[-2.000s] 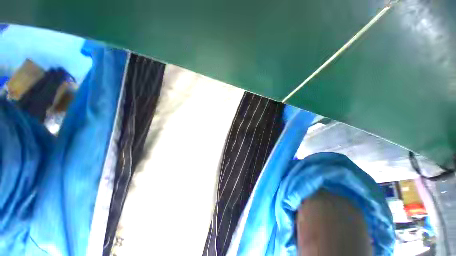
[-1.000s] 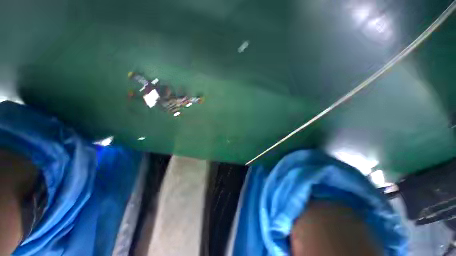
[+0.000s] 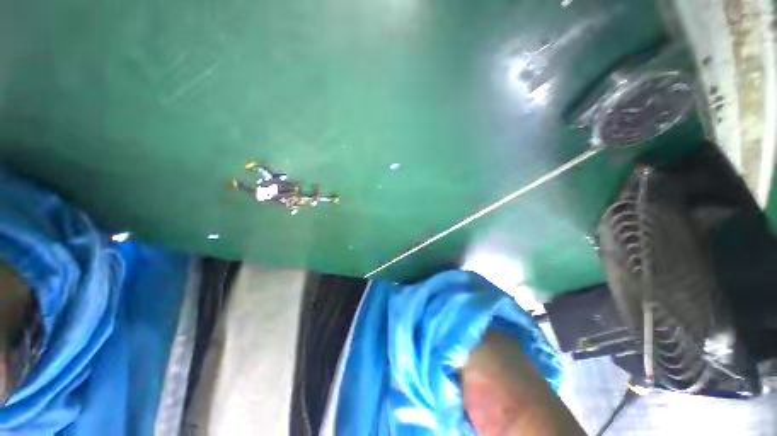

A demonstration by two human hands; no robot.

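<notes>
A small cluster of loose components (image 3: pixel 281 191), dark with yellow tips and a white piece, lies on the shiny dark-green bench (image 3: pixel 281 94) in front of me. Small bright specks lie near it. A thin pale rod or wire (image 3: pixel 486 213) runs slantwise from the bench's near edge to a round dark ribbed object at the upper right. My left hand and right hand are out of the picture. Only my blue sleeves and parts of both forearms show at the bottom left and bottom right.
A black fan with a round wire grille (image 3: pixel 652 281) stands at the right edge of the bench. The round dark object (image 3: pixel 645 111) lies above it. A pale worn rail (image 3: pixel 739 85) runs along the far right. Bright reflections show on the bench.
The view has swung from my lap and the bench edge onto the bench top. The component cluster, round dark object and black fan now show. Both forearms are at the bottom.
</notes>
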